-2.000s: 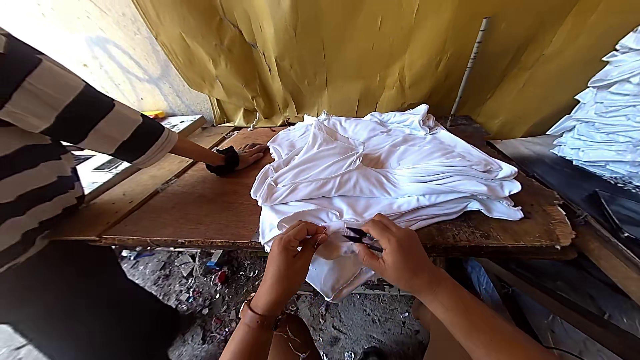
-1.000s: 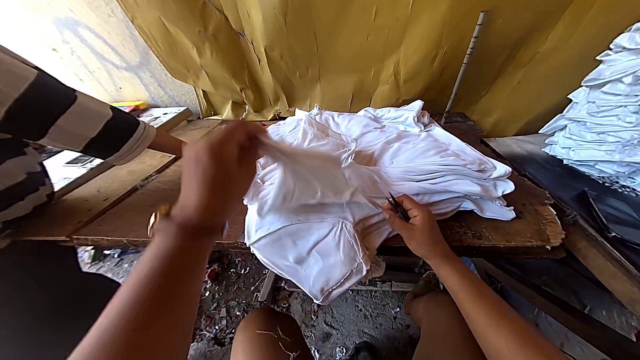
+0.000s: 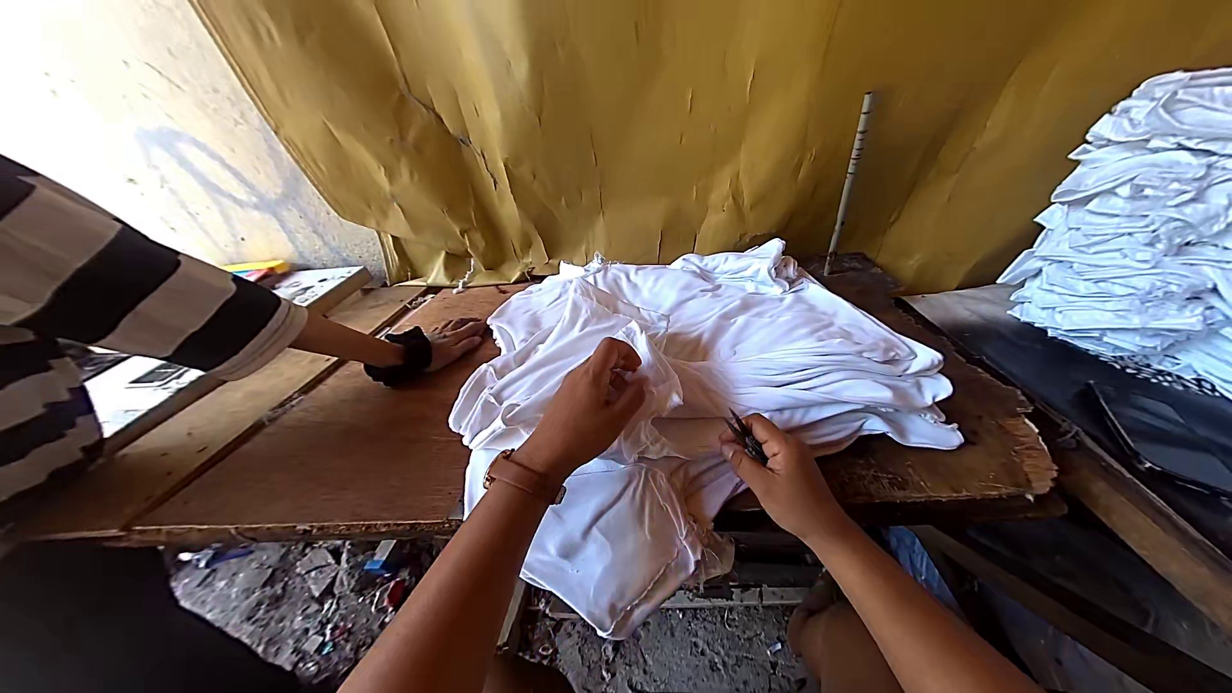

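Observation:
A heap of white garments (image 3: pixel 770 337) lies on the wooden table, and part of one garment (image 3: pixel 606 549) hangs over the front edge. My left hand (image 3: pixel 602 395), with a brown-strapped watch on its wrist, is over the left part of the heap, fingers curled; whether it pinches fabric is not clear. My right hand (image 3: pixel 784 472) holds small dark thread snips (image 3: pixel 746 438) at the front of the heap, their tips pointing up and left, beside the fabric.
Another person's hand (image 3: pixel 457 342) with a black wristband rests flat on the wooden table (image 3: pixel 318 452), left of the heap. A tall stack of white garments (image 3: pixel 1145 231) stands at right. Behind are a yellow sheet (image 3: pixel 616 125) and a thin marked rod (image 3: pixel 850 178). Scraps litter the ground (image 3: pixel 318 597).
One second ago my left hand was raised and blurred at the left, pulling fabric; now it is over the heap. The snips stay in my right hand.

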